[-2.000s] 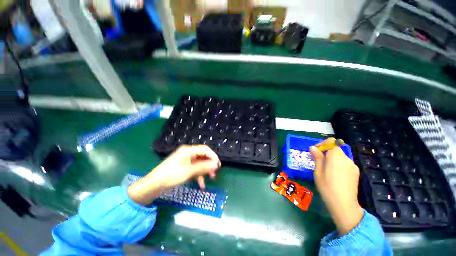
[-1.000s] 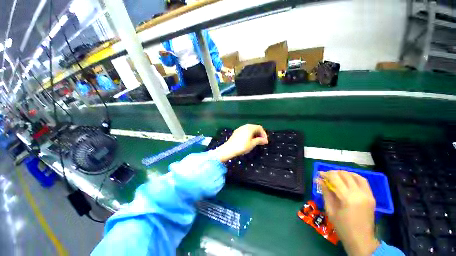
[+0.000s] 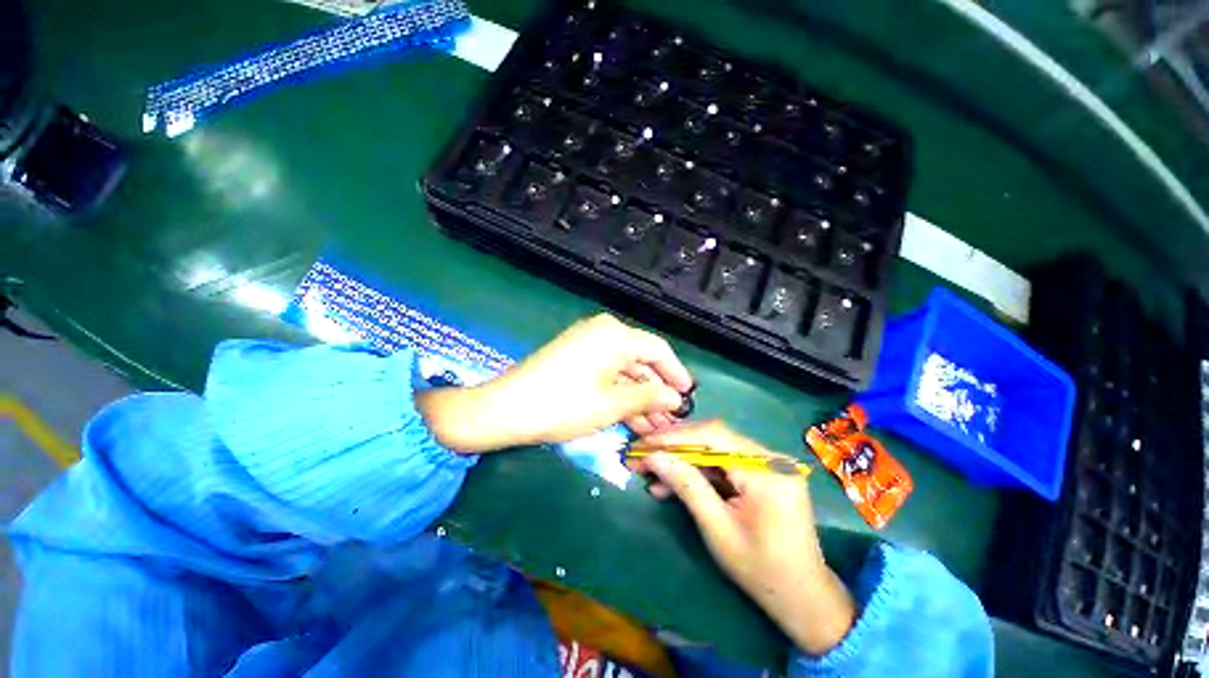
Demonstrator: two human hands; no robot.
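Observation:
My left hand (image 3: 583, 384) is near the middle, pinching a small dark component (image 3: 683, 401) between its fingertips. My right hand (image 3: 756, 517) is just below and to the right, holding slim yellow tweezers (image 3: 729, 458) that point left, close under the left fingertips. Whether the tip touches the component cannot be told. A blue die-cut adhesive sheet (image 3: 398, 318) with rows of white marks lies on the green bench, partly under my left hand and wrist. The black blister tray stack (image 3: 663, 199) lies beyond my hands, with small parts showing pale points in its pockets.
The blue parts bin (image 3: 994, 437) with small white pieces stands right of the tray. The orange packet (image 3: 862, 466) lies beside it. A second black tray stack (image 3: 1127, 517) is at far right. Another blue sheet (image 3: 305, 60) is upper left, and a small black device (image 3: 69, 162) at far left.
The view has tilted down. My left hand has come back from over the tray and my right hand from over the blue bin; both now meet near the sheet, the left with a dark component.

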